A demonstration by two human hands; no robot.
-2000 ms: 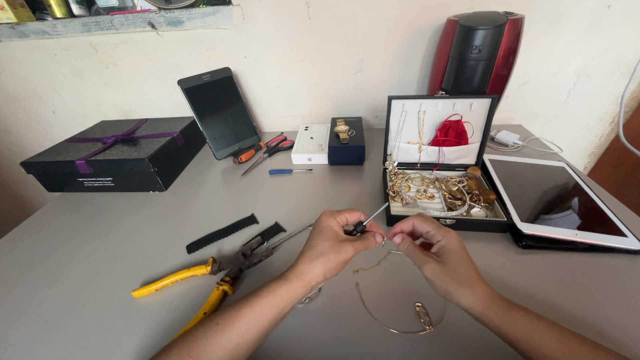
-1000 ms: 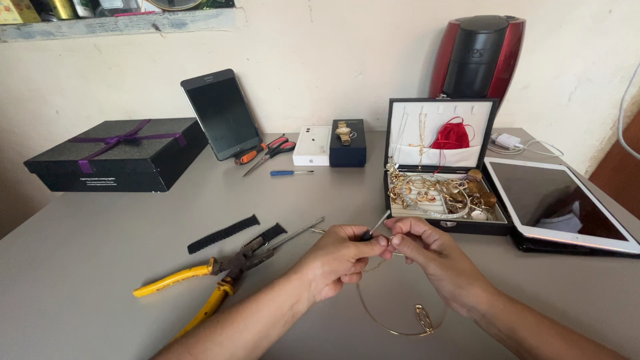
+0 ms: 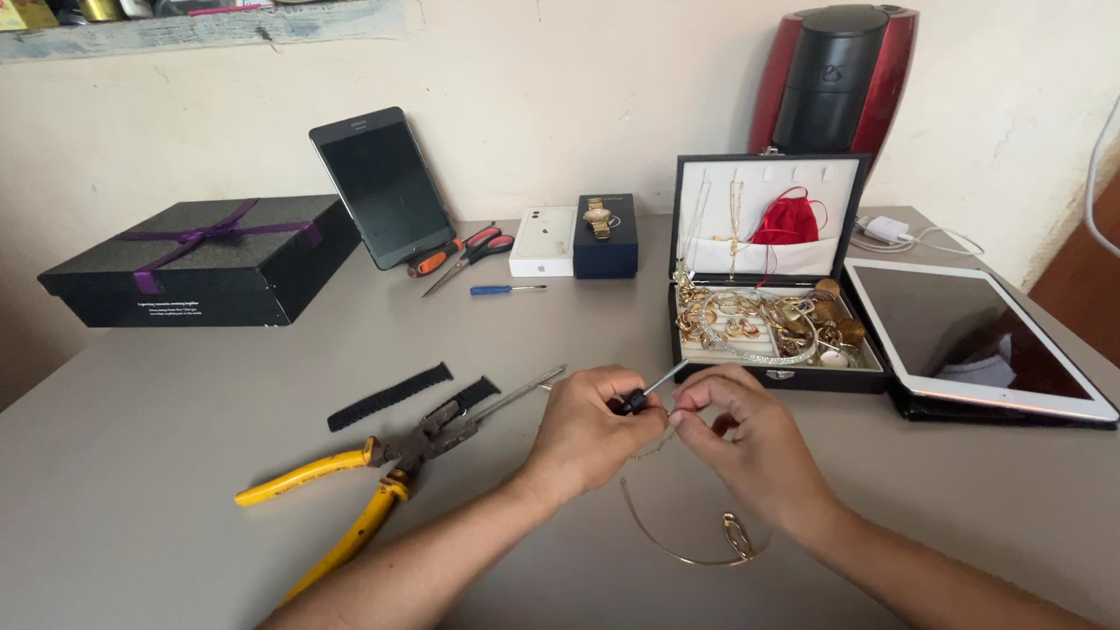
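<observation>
My left hand (image 3: 591,429) grips a small screwdriver (image 3: 643,395) with a black handle, its metal shaft pointing up and right. The fingertips of my right hand (image 3: 744,437) pinch one end of a thin gold chain (image 3: 652,451) close against my left fingertips; the exact part held is too small to tell. Below the hands, a gold necklace with a looped pendant (image 3: 738,535) rests on the table; whether it joins the chain is hidden. Yellow-handled pliers (image 3: 407,455) lie left of my left hand, by a long metal shaft (image 3: 521,394) and a black watch strap (image 3: 389,395).
An open jewelry box (image 3: 779,378) stands behind my right hand, beside a white tablet (image 3: 980,337). Farther back are scissors (image 3: 472,254), a blue screwdriver (image 3: 507,290), a white phone box (image 3: 542,241), a gold watch (image 3: 598,219) on a dark box, a leaning tablet (image 3: 382,188) and a ribboned box (image 3: 201,254).
Both hands stay together over the table and have shifted only slightly. The small screwdriver's shaft shows at a lower slant than one second ago.
</observation>
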